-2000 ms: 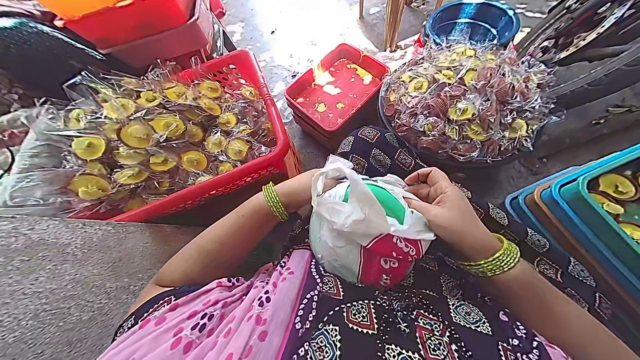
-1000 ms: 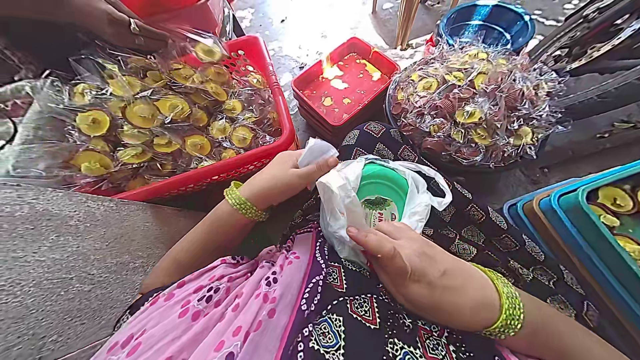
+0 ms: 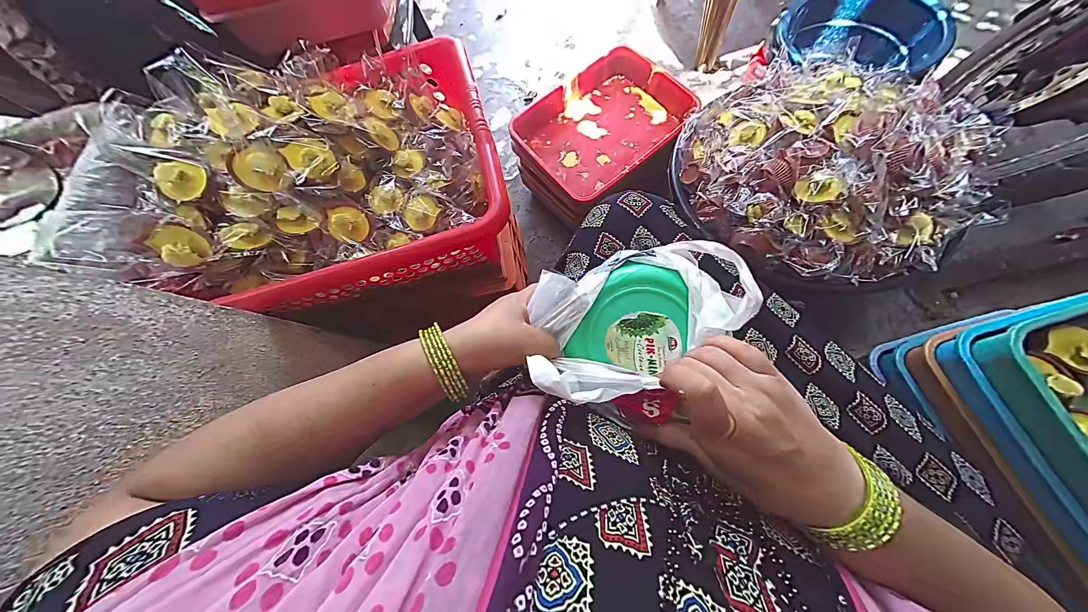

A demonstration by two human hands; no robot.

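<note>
A white plastic carrier bag (image 3: 722, 306) rests open on my lap, with a round container under a green lid (image 3: 637, 297) inside it. The lid bears a printed label. My left hand (image 3: 506, 331) grips the bag's rim on the left side of the lid. On the right, my right hand (image 3: 748, 416) holds the near right edge of the bag, its fingers by the label. Red print shows on the bag below the lid. The underside of the container is hidden.
Wrapped yellow-topped items fill a red plastic basket (image 3: 497, 195) at left. Stacked red trays (image 3: 629, 161) stand ahead, beside a heaped tub of wrapped pieces (image 3: 816, 170). A blue basin (image 3: 935, 34) is behind it. Stacked coloured trays (image 3: 977, 357) stand at right, a stone ledge (image 3: 170, 365) at left.
My left hand, which held a small whitish thing away from the bag a second ago, is now on the bag's rim. The other person's hand over the red basket has gone from view.
</note>
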